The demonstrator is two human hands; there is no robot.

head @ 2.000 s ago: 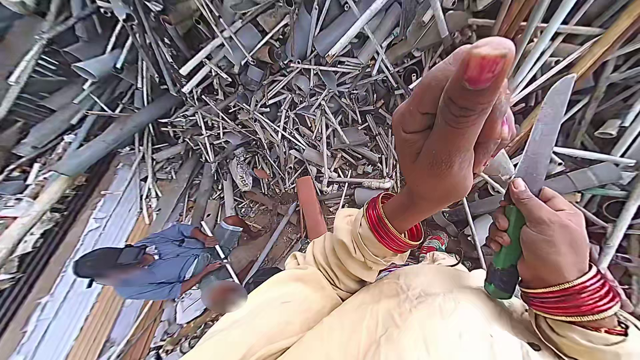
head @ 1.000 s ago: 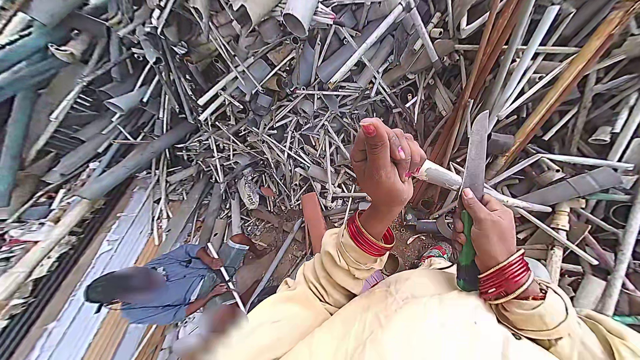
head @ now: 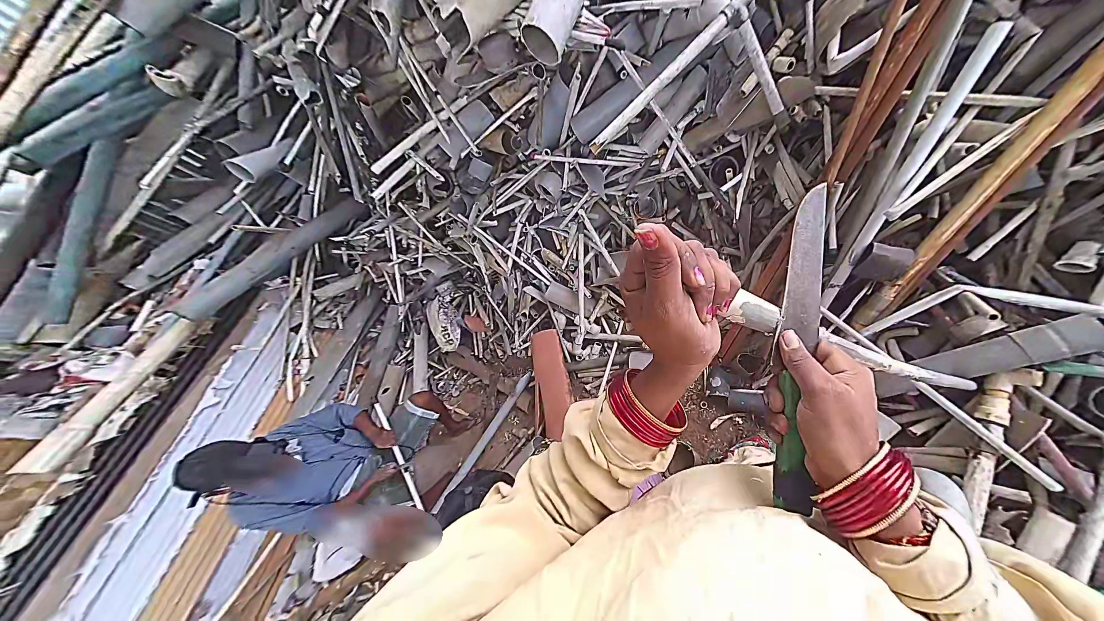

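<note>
My left hand (head: 671,302), with red bangles at the wrist, is closed around the end of a whitish plastic pipe (head: 752,311). That pipe points right and passes behind the knife blade; whether the two touch I cannot tell. In my right hand (head: 830,412) is a knife (head: 803,267) with a green and black handle, its broad worn blade pointing up and my thumb at the blade's base. Red and gold bangles circle the right wrist. Beyond both hands lies a heap of scrap plastic pipes (head: 552,216).
A person (head: 302,470) in a blue shirt and dark cap sits at the lower left, holding a thin pale pipe (head: 402,466). Near my left forearm lies a reddish-brown pipe piece (head: 549,379). Long brown strips (head: 992,198) slant through the upper right. Corrugated sheets (head: 185,466) lie at the left.
Two seconds ago my left hand was raised near the view's top, with no pipe visible in it; now it is lower and grips the whitish pipe. The knife has stayed in my right hand.
</note>
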